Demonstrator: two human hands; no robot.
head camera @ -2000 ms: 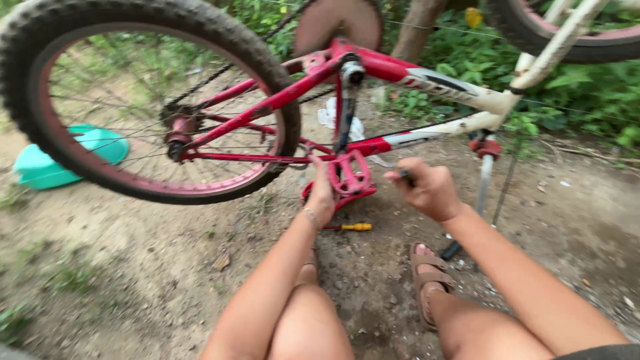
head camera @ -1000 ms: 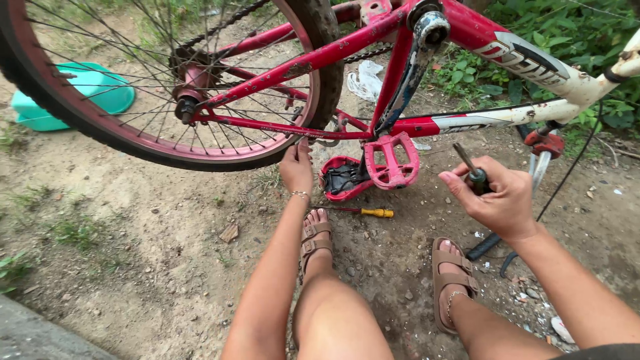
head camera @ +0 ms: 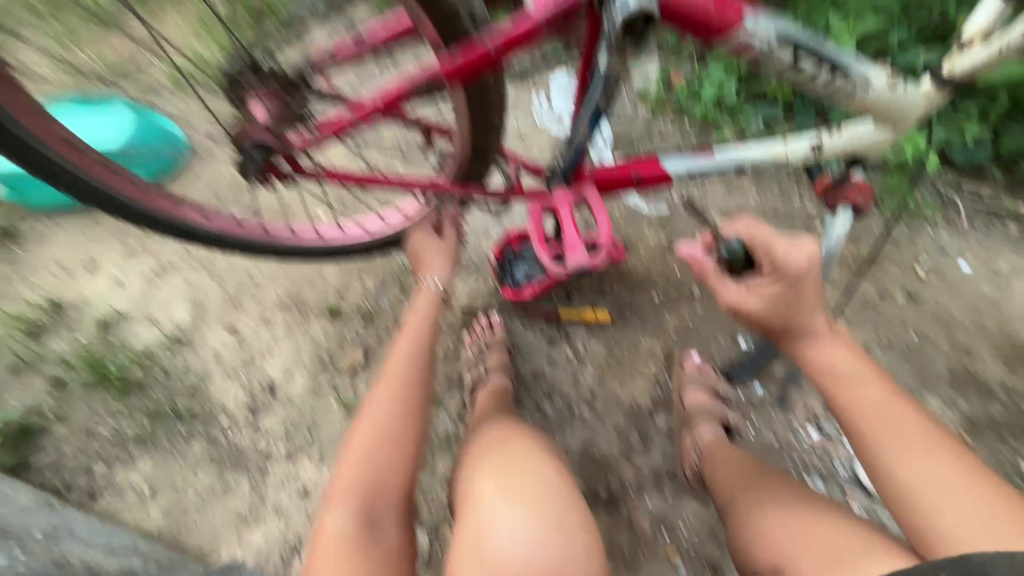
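An upside-down-looking bicycle with a red and white frame spans the upper view, blurred. My left hand is at the lower rim of the rear wheel, near the red stay; its fingertips are partly hidden there, and its grip is unclear. My right hand holds a tool with a dark handle and a thin shaft pointing up and left, clear of the frame. Between the hands is a pink pedal. Just below it a red tray-like container with dark contents rests on the ground.
A yellow-handled tool lies on the soil near my left foot. Behind the wheel is a teal plastic object. White crumpled material lies beyond the frame. Green plants grow at upper right, and a grey edge crosses the lower left.
From two seconds ago, my left hand has moved from beside the pedal to the rear wheel's lower rim. My right hand still holds the dark-handled tool.
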